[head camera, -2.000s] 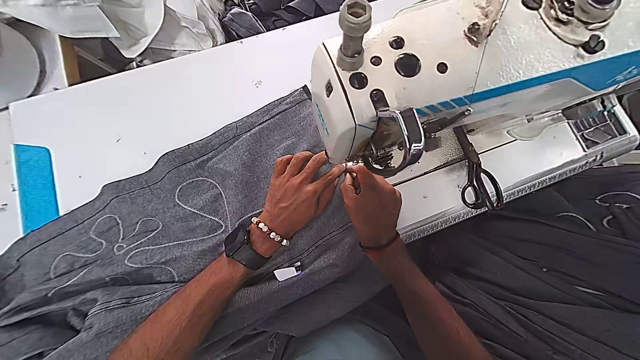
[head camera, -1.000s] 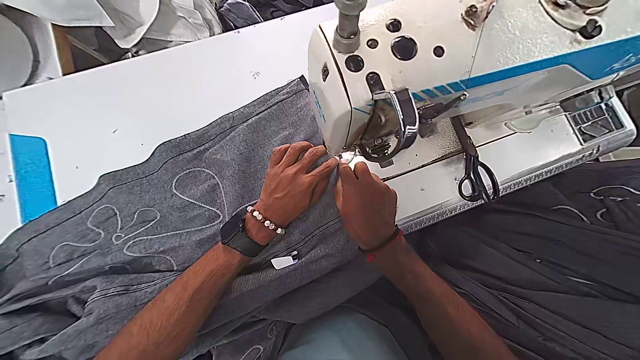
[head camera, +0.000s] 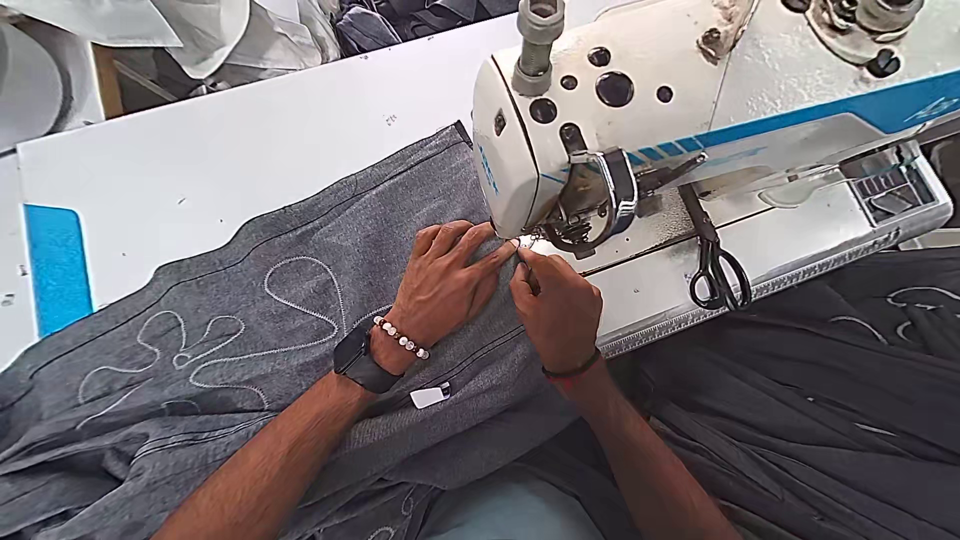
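Observation:
A grey denim garment (head camera: 390, 217) with pale looping stitching and a small white tag (head camera: 430, 396) lies across the white table, its edge under the head of a sewing machine (head camera: 510, 150). My left hand (head camera: 450, 281) rests palm down on the cloth, fingertips beside the presser foot area. My right hand (head camera: 559, 304) pinches the garment's edge between thumb and forefinger, just in front of the needle area and close to the left fingertips. The needle itself is hard to make out. Black-handled scissors (head camera: 720, 277) lie on the machine bed to the right.
Dark grey garments (head camera: 810, 375) are heaped at the right, below the ruler-marked edge (head camera: 750, 296) of the machine bed. Behind the white table (head camera: 187, 165) are piles of white fabric (head camera: 225, 37) and dark fabric (head camera: 420, 19). A tray with small parts (head camera: 892, 187) sits at the bed's right end.
Both hands stay at the needle area. My right hand's fingers have shifted slightly against the cloth edge. The scissors have not plainly moved.

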